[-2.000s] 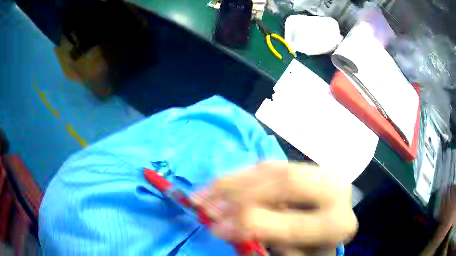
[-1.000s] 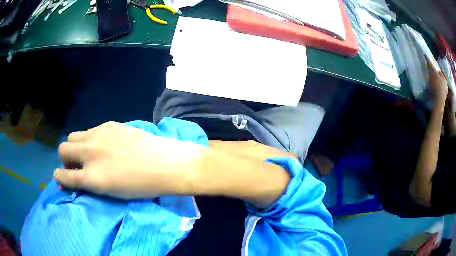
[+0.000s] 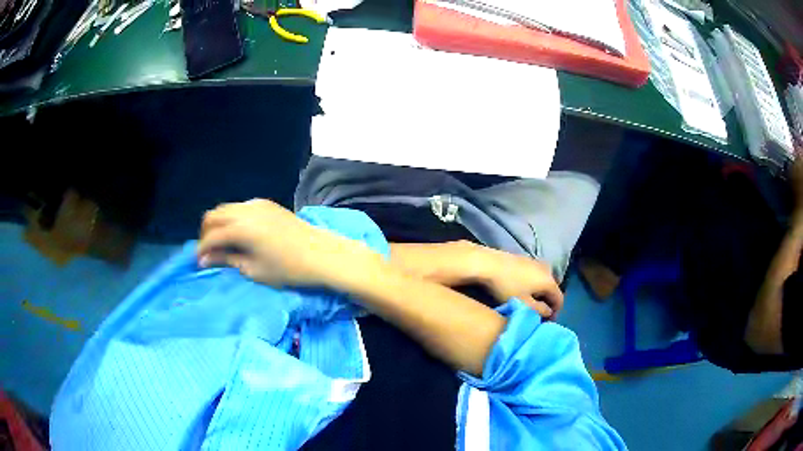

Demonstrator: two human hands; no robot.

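Note:
My forearms cross over my lap. My right hand point(image 3: 251, 240) lies at the left of the view, fingers bent onto the blue smock sleeve point(image 3: 167, 335); whether it grips the cloth is unclear. My left hand point(image 3: 521, 280) shows beyond the right forearm, fingers bent down beside the other rolled sleeve, its palm hidden. A large white paper sheet point(image 3: 436, 106), ragged on its left edge, overhangs the bench edge above my grey-trousered lap. A small dark red spot shows in a fold of the smock; I cannot tell what it is.
On the green bench point(image 3: 114, 62) lie a dark phone point(image 3: 211, 35), yellow-handled pliers point(image 3: 292, 25), thin pale strips and a red-orange tray point(image 3: 528, 48) under papers. Plastic-bagged packets point(image 3: 691, 79) lie at right. Another person's arm point(image 3: 775, 282) and a blue stool point(image 3: 647, 321) are at right.
The red pen seen in a hand two seconds ago no longer shows. My right hand has come down and rightward onto the sleeve. My left hand, hidden a second ago, now shows at right.

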